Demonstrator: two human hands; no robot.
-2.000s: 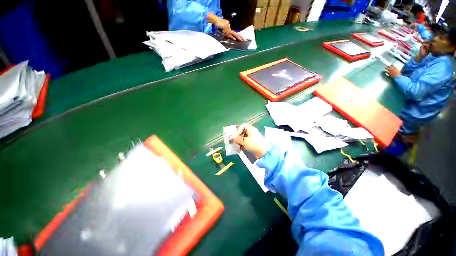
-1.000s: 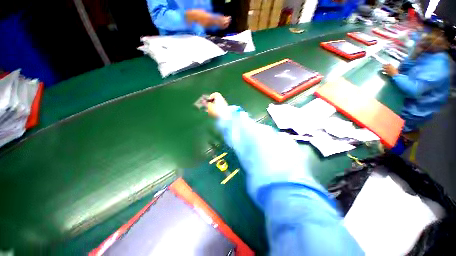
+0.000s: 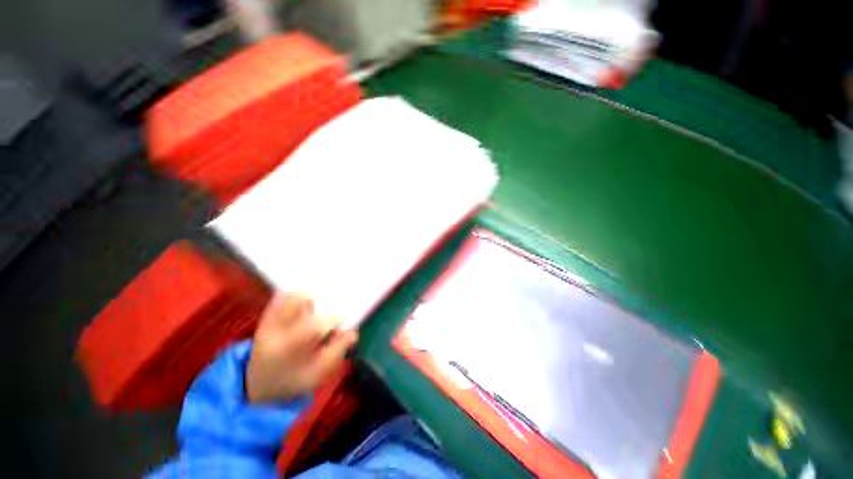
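Observation:
A thick pile of white foam bags (image 3: 374,187) lies on a red pad left of centre. My left hand (image 3: 295,346), blurred, is at the pile's near corner. Its fingers are curled on the edge of a white bag. How many layers it holds cannot be told. A dark grey laptop cover (image 3: 580,355) with bright glare lies flat on a red-orange foam pad (image 3: 697,398) to the right of the pile. My right hand is not in view.
Tall red-orange foam stacks (image 3: 243,103) stand left of the green bench (image 3: 599,159), with another stack (image 3: 164,327) nearer me. A white pile (image 3: 580,42) is at the far side. A small yellow item (image 3: 782,430) is taped at lower right.
The view has swung left. My right hand, which held a small pale sheet over the bench, has left the view. My left hand now shows at the white pile.

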